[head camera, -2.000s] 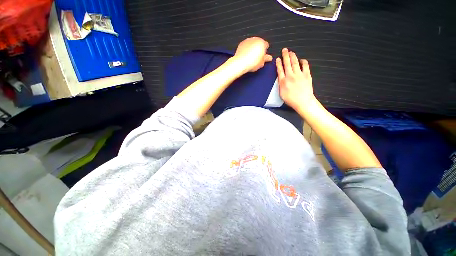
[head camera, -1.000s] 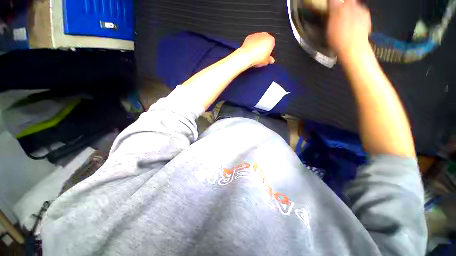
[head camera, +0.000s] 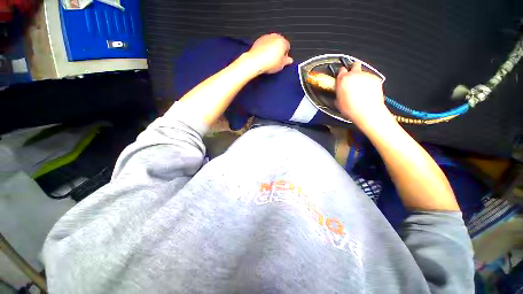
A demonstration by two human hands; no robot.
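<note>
A navy cloth piece (head camera: 264, 99) lies on the black ribbed ironing table near its front edge. A white patch (head camera: 304, 110) shows on the cloth's right part. My right hand (head camera: 358, 92) is closed around the tan handle of the steam iron (head camera: 321, 64). The iron rests on the cloth's right edge, beside the white patch, and hides part of it. My left hand (head camera: 272, 53) is at the far edge of the cloth with its fingers curled in. Whether it pinches the cloth is not clear.
The black table (head camera: 229, 17) extends behind and to the right. A blue and yellowish hose (head camera: 427, 115) runs from the iron to a wrapped pale hose at right. A blue-lidded box (head camera: 103, 31) stands at left. Navy cloth and lattice baskets are below the table at right.
My right hand has gone from lying flat on the cloth to gripping the iron, then brought it from the far side onto the cloth's right edge. My left hand stays near the cloth's far edge.
</note>
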